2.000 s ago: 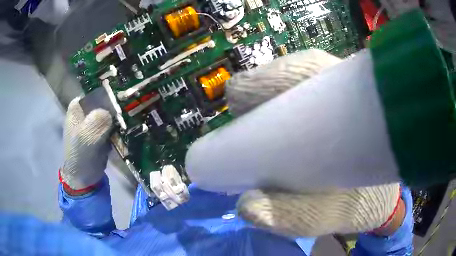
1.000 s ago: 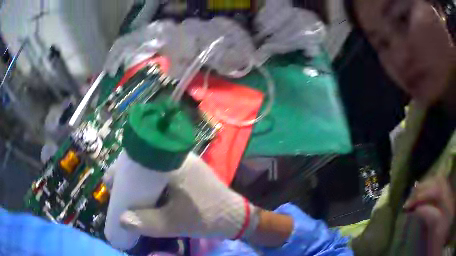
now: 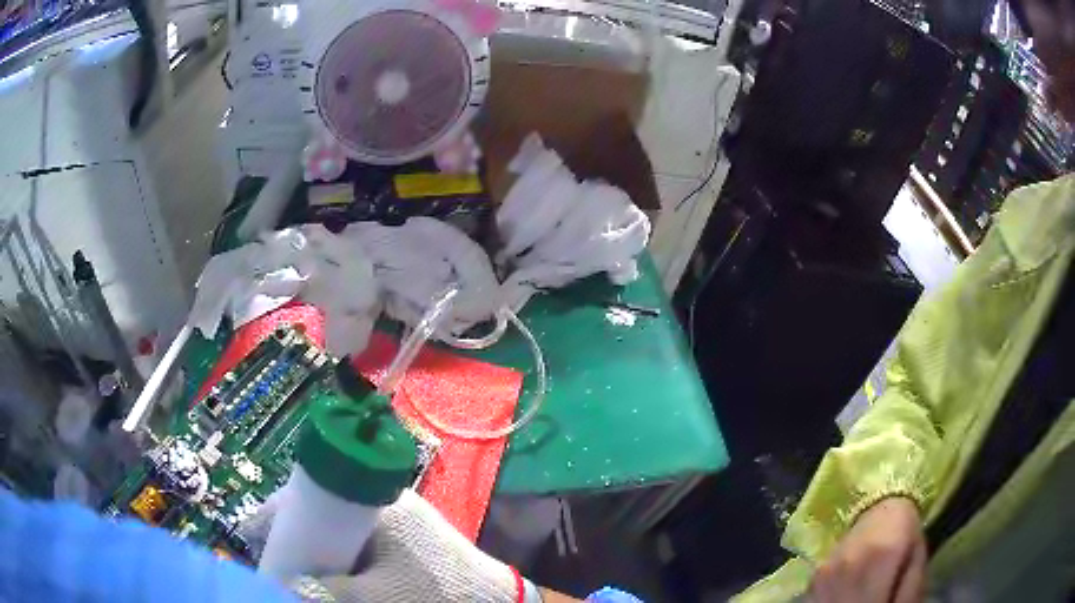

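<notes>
My right hand [image 3: 419, 554], in an off-white knit glove with a red cuff edge, is closed around the white dispensing cartridge [image 3: 316, 518] at the bottom left. Its green cap [image 3: 360, 448] points up, with a clear air hose [image 3: 419, 338] leading from it. The cartridge's lower end is cut off by the picture's edge. The green circuit board [image 3: 265, 442] lies tilted behind and left of the cartridge, its far end over a red pad [image 3: 454, 477]. Blue parts, white blobs and an orange wound block show on it. My left hand is not in view.
A green mat [image 3: 613, 412] covers the table under the red pad. Crumpled white cloth or plastic [image 3: 413, 265] lies at its back, before a round pink-and-white fan [image 3: 393, 88]. A person in a yellow-green smock [image 3: 943, 353] is close on the right. Dark racks [image 3: 813, 130] stand behind.
The view has lifted and swung right from the board to the table, fan and person. My left hand has left view. My right hand still holds the cartridge, now lower left with its cap up.
</notes>
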